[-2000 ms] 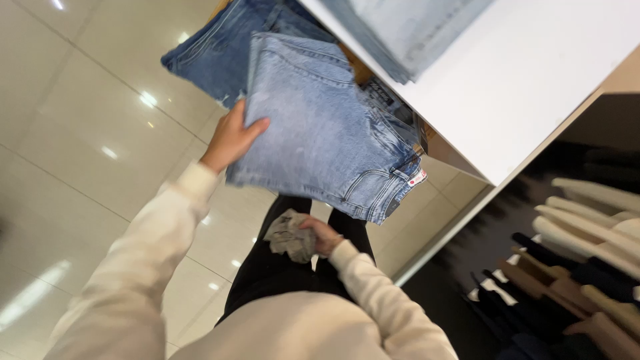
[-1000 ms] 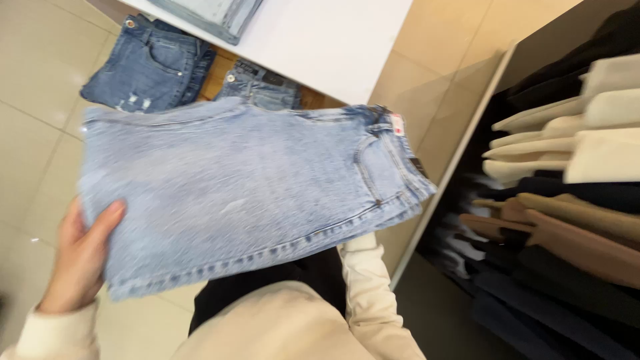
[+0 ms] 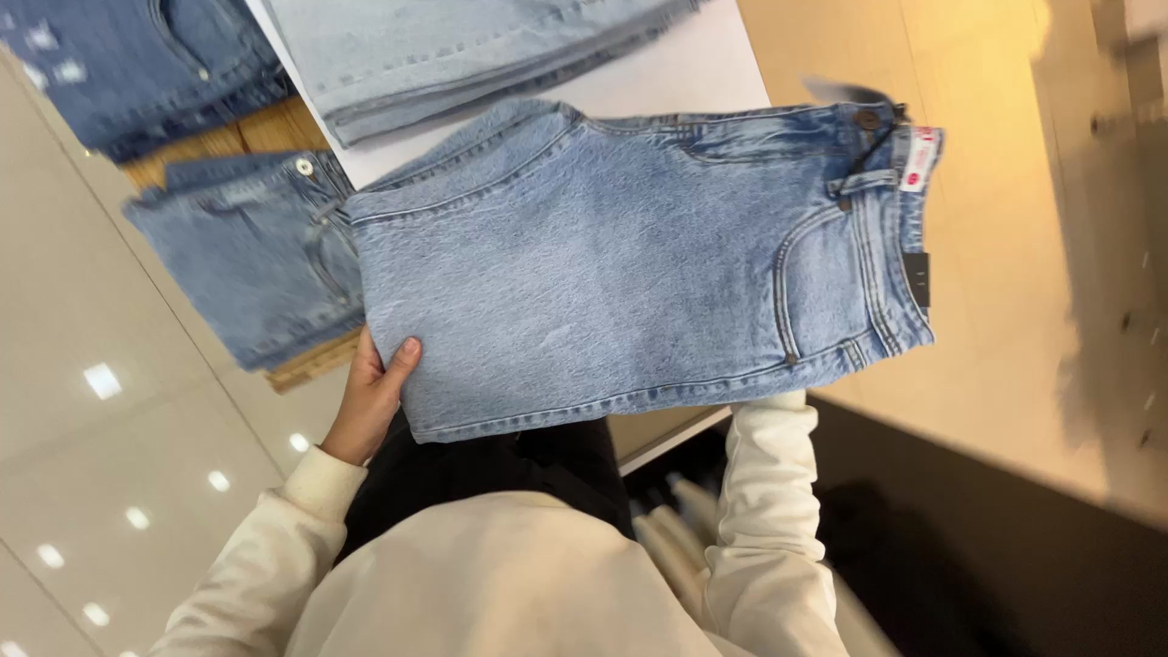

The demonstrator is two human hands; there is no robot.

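Observation:
Folded light-blue denim jeans (image 3: 584,274) lie spread in front of me, waistband to the right, with a white and red tag (image 3: 920,160) bearing writing at the waist. My left hand (image 3: 374,388) grips their lower left corner, thumb on top and fingers underneath. The right sleeve (image 3: 776,474) runs up beneath the waistband end; my right hand is hidden under the jeans, so its grip cannot be seen.
A white table (image 3: 721,68) ahead bears pale folded jeans (image 3: 438,55). At the left, blue jeans (image 3: 255,255) and darker jeans (image 3: 137,68) lie on a wooden surface (image 3: 228,137). Blurred hanging garments (image 3: 671,538) show at lower right.
Two seconds ago my right hand showed, holding a crumpled greyish thing; now the jeans cover that hand. The jeans have come up in front of me, and the view has turned.

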